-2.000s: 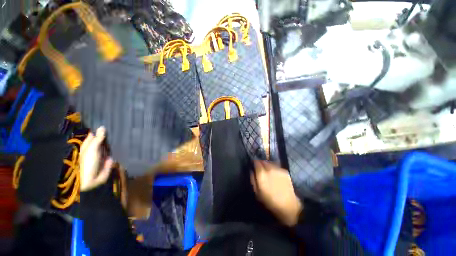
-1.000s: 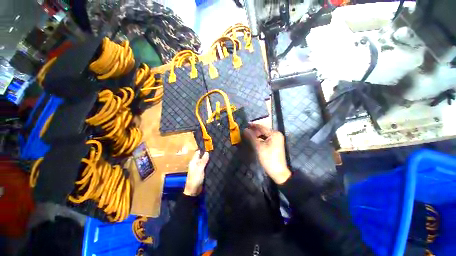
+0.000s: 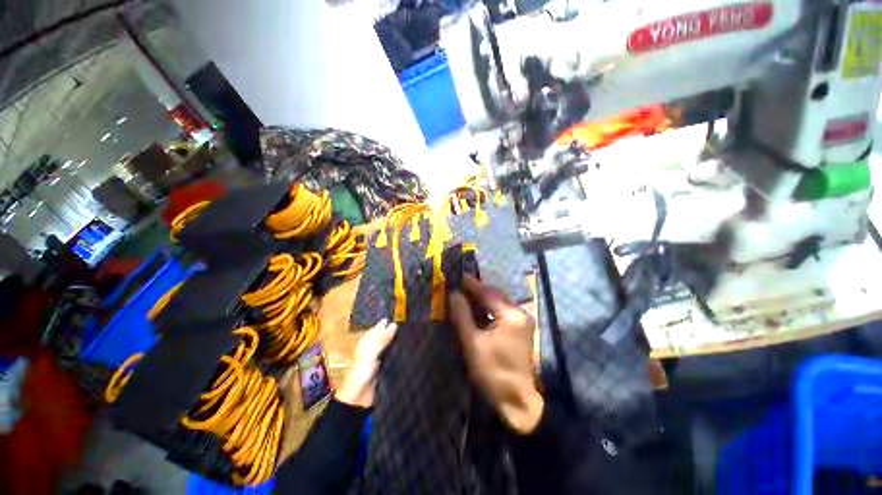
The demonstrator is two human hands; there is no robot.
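Note:
A dark patterned bag panel (image 3: 416, 387) with yellow handles (image 3: 397, 280) hangs towards me at the centre, its handle end pointing away. My left hand (image 3: 366, 362) grips its left edge just below the handle tabs. My right hand (image 3: 498, 353) holds its upper right edge, fingers bent over it. A black plain part shows beside the panel under my right hand, partly hidden. More patterned panels with yellow handles (image 3: 380, 280) lie on the cardboard-covered table behind it.
Stacked black panels with yellow handle bundles (image 3: 256, 416) stand at left, beside a smartphone (image 3: 313, 378). The off-white sewing machine (image 3: 706, 48) is at right, above a patterned piece (image 3: 590, 300). A blue crate (image 3: 841, 416) is at lower right.
The view has tilted up, bringing the machine head into sight. Both hands still hold the panel, which now lies lower and flatter, its handles stretched away from me. Earlier the left hand was at a raised panel.

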